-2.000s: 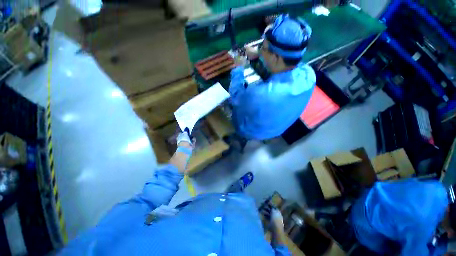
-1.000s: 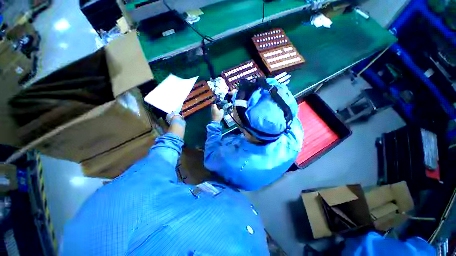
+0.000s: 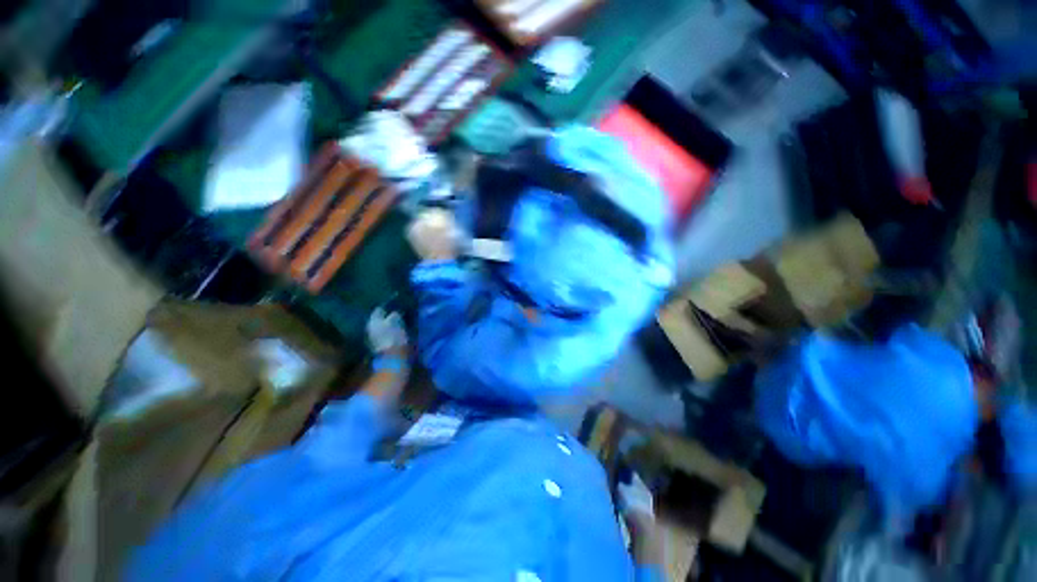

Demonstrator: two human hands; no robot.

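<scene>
The frame is blurred. A white sheet [image 3: 257,148] lies on the green bench at the upper left, apart from my hands. My left hand [image 3: 387,332] is below the orange-brown fixture board [image 3: 323,216], with nothing seen in it; its fingers are too blurred to read. My right hand [image 3: 637,500] is low in the picture, beside an open brown carton [image 3: 737,512]; its fingers and anything in them cannot be made out.
A person in a blue smock and cap [image 3: 580,250] is close in front, working at the bench. Another person [image 3: 870,404] is at the right. A large brown carton [image 3: 171,455] stands at the left. A black bin with red lining [image 3: 665,154] is beyond the first person.
The white sheet has left my left hand and now lies on the bench. My left hand has drawn back towards me. The view has turned, and my right hand shows again at the bottom.
</scene>
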